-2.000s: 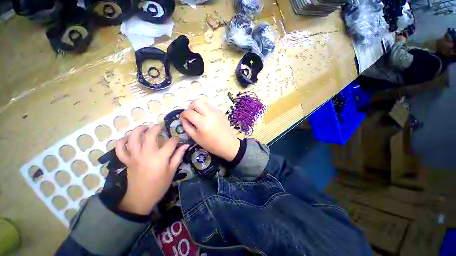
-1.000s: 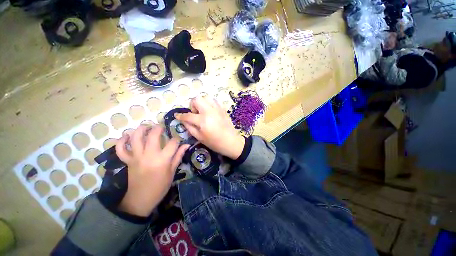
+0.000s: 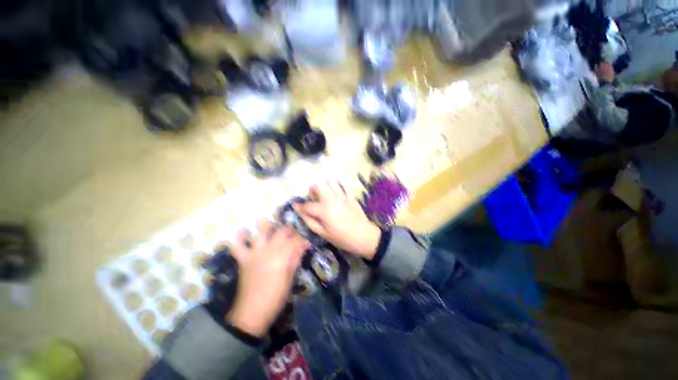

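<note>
The frame is blurred. My right hand [image 3: 338, 220] has its fingers on a black housing [image 3: 292, 214] over the white perforated tray [image 3: 163, 276]. My left hand [image 3: 266, 276] lies just left of it, fingers bent towards the same housing; what its fingers touch is hidden. A second black housing [image 3: 325, 264] sits between my hands and my body. Dark parts [image 3: 220, 272] show beside my left hand. A pile of small purple parts [image 3: 385, 199] lies right of my right hand.
More black housings [image 3: 268, 152] stand behind the tray, with others at the back left. Clear bags [image 3: 385, 104] lie at the back. A blue bin [image 3: 524, 202] is below the bench edge at right. A yellow object [image 3: 52, 362] is at lower left. A person [image 3: 641, 111] is at far right.
The view has shifted and blurred, so the bench things appear lower and further right, and more shows at the back. My hands remain around the same housing.
</note>
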